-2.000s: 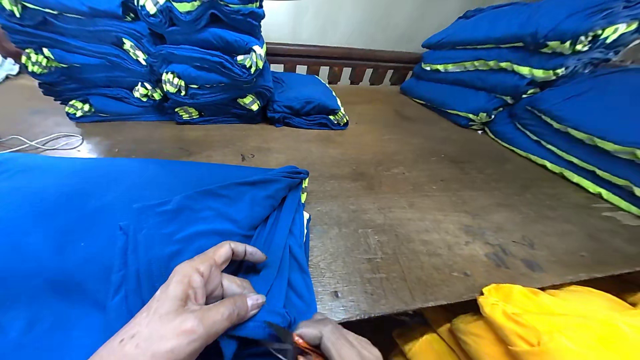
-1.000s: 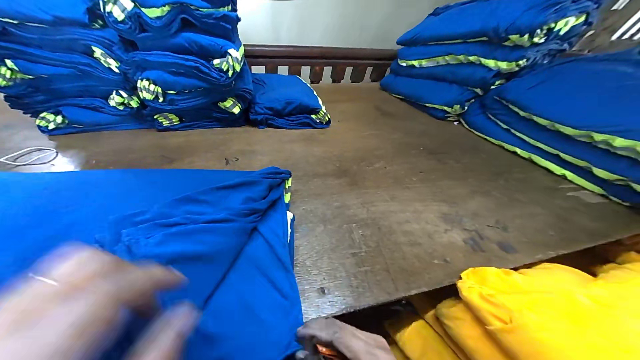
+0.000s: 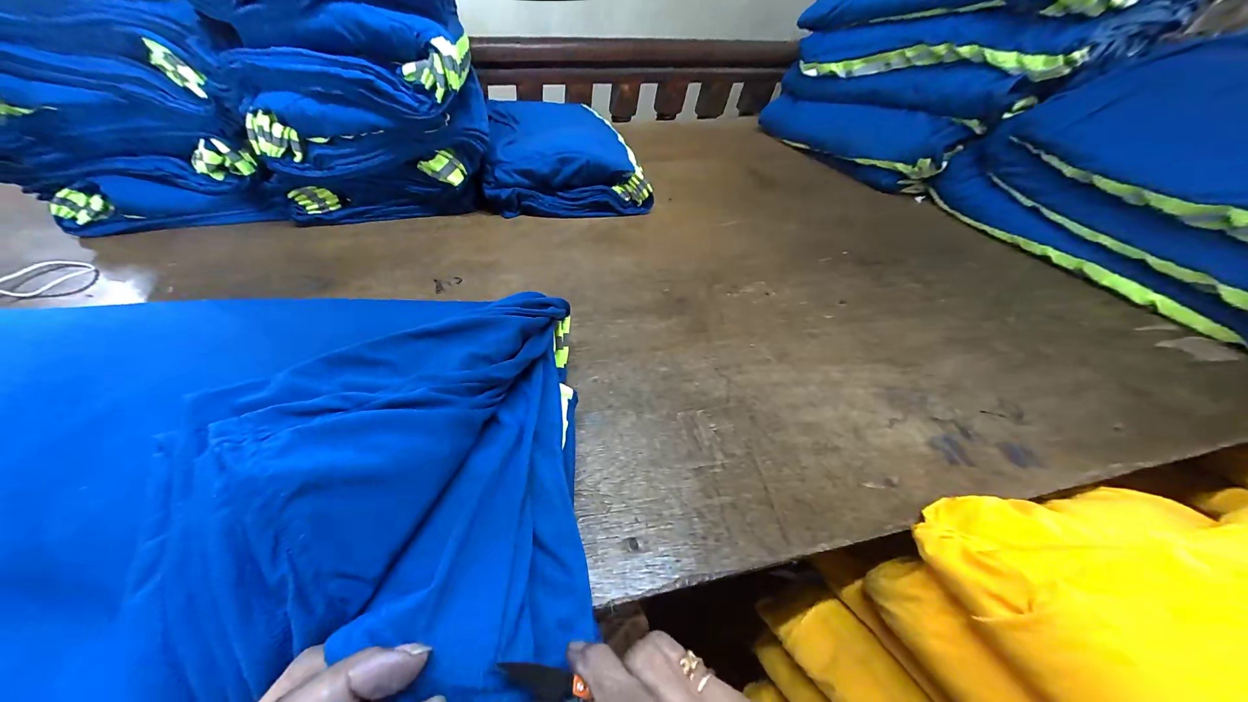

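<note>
Blue fabric [image 3: 331, 439], layered and partly bunched, lies at the left of the wooden table [image 3: 780, 370], with a checked yellow-green trim at its right edge. At the bottom, my left hand [image 3: 356, 673] pinches the near edge of this cloth between thumb and fingers. My right hand [image 3: 648, 671], with a ring on one finger, is at the cloth's near right corner. It holds a small cutting tool with a dark blade [image 3: 536, 680] and an orange part; the blade lies against the blue fabric. Most of both hands is cut off by the frame.
Folded blue garments [image 3: 361, 127] with checked trim are stacked at the back left, and more stacks [image 3: 1102, 166] stand at the right. Yellow cloth [image 3: 1092, 595] is piled below the table's near edge. A white cord [image 3: 49, 278] lies at the far left, and a wooden rail [image 3: 634, 58] runs behind.
My left hand, blurred over the cloth a second ago, is now lower, gripping the near edge. The dark blade, out of clear sight then, shows against the fabric.
</note>
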